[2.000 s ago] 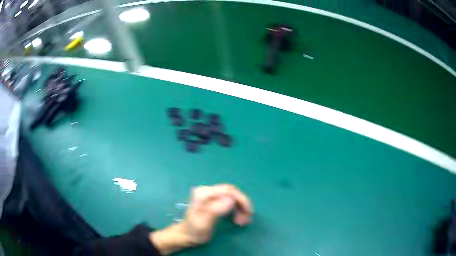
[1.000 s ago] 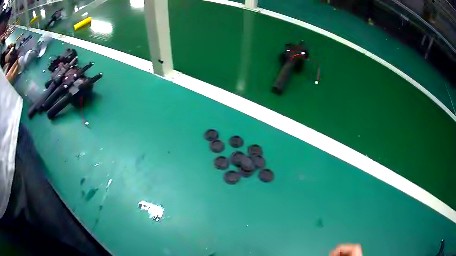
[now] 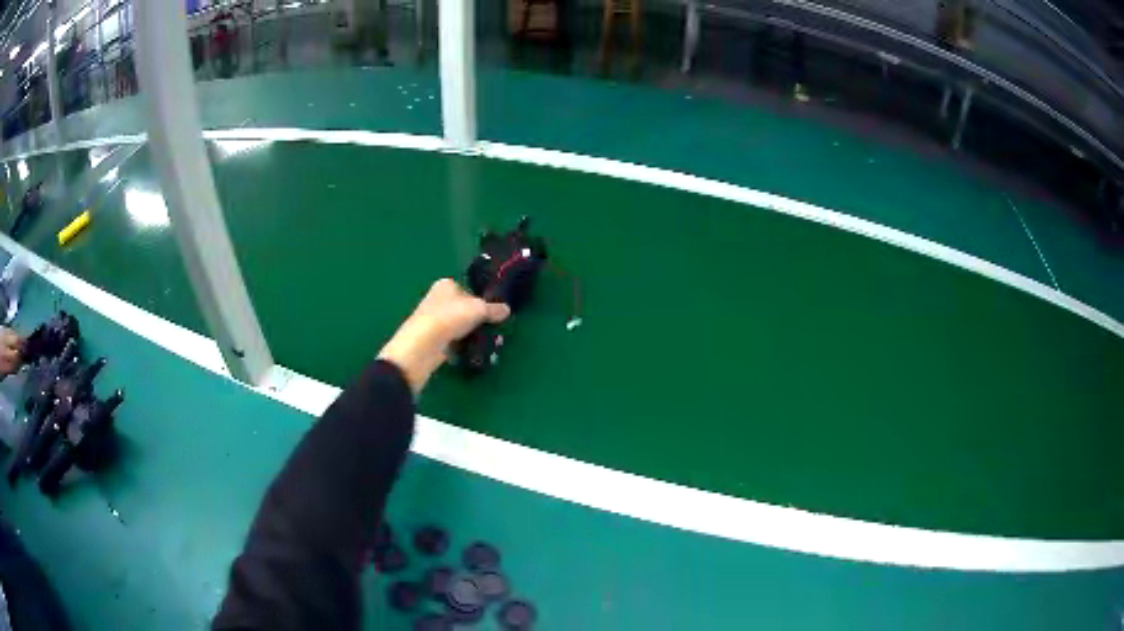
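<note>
A black unit lies on the dark green belt, its housing [image 3: 508, 261] at the top and its handle tube [image 3: 478, 348] pointing down toward the rail. Red wire crosses the housing, and a thin lead runs right to a small white connector [image 3: 574, 323]. My left hand [image 3: 451, 321], bare with a black sleeve, reaches over the white rail. Its fingers and thumb close around the handle tube just below the housing and hide part of it. My right hand is out of the picture.
Loose round caps [image 3: 464, 592] lie below my forearm on the bench. Several black units [image 3: 68, 413] are grouped at the left, beside another person's hand [image 3: 11, 353]. A white post [image 3: 203, 210] rises from the rail [image 3: 641, 499]. A yellow cylinder [image 3: 74, 227] lies far left.
My left arm has come into view across the rail and taken hold of the unit on the belt. The view has shifted right and up. The hand at the lower right edge is gone.
</note>
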